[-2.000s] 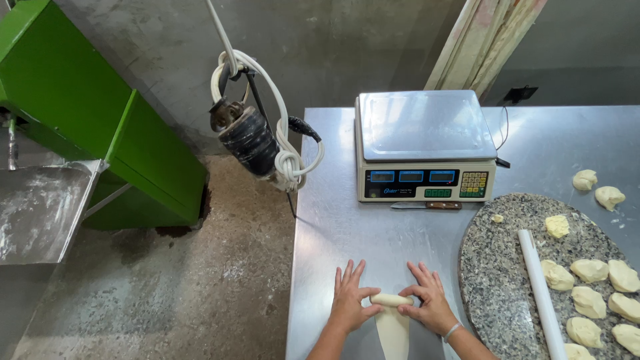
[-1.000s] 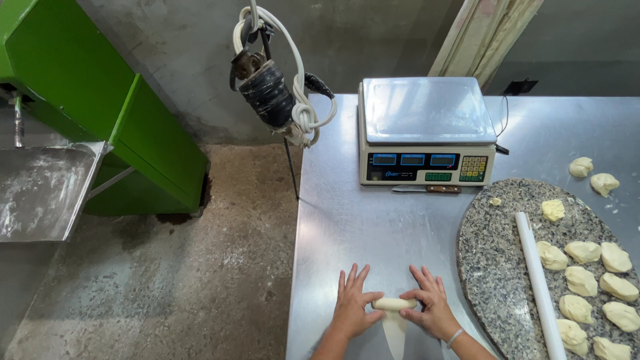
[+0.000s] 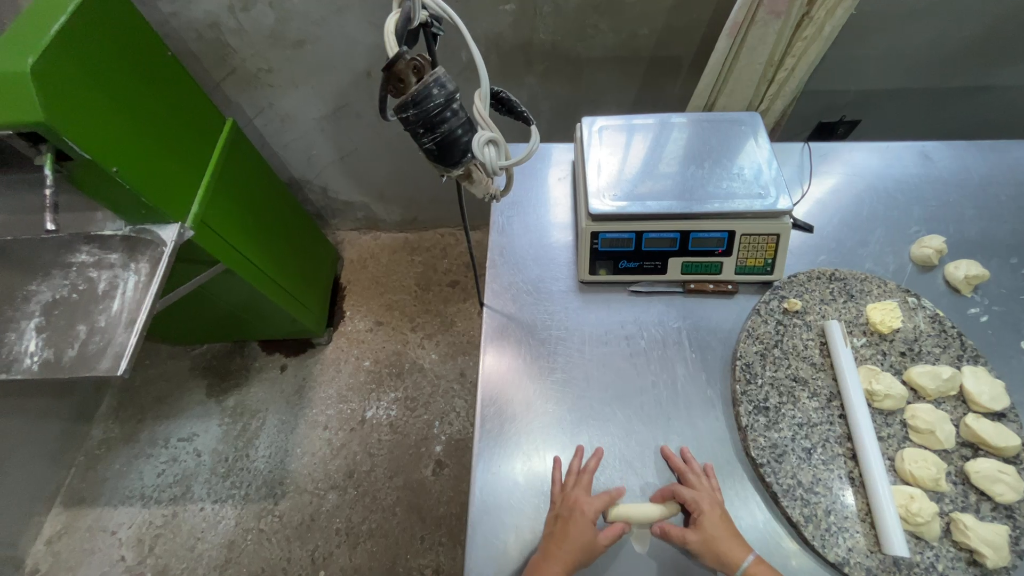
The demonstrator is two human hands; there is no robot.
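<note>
A rolled piece of pale dough (image 3: 642, 513) lies on the steel table near its front edge, with a short thin tail of flat dough below it. My left hand (image 3: 574, 512) pinches the roll's left end between thumb and index finger, its other fingers spread. At the right end, my right hand (image 3: 698, 512) grips the roll the same way; a light band circles that wrist. To the right, several dough pieces (image 3: 930, 426) and a white rolling pin (image 3: 866, 440) rest on a round granite slab (image 3: 808, 400), along with a yellowish lump (image 3: 884, 317).
A digital scale (image 3: 684, 200) stands at the back of the steel table (image 3: 552, 360), a wooden-handled knife (image 3: 696, 288) in front of it. Two dough pieces (image 3: 966, 276) lie behind the slab. A taped plug with white cable (image 3: 436, 120) hangs above the table's left edge. A green machine (image 3: 240, 240) stands left.
The flat strip of dough below the roll has become much shorter, and the roll looks thicker. Both hands stay at the roll's ends.
</note>
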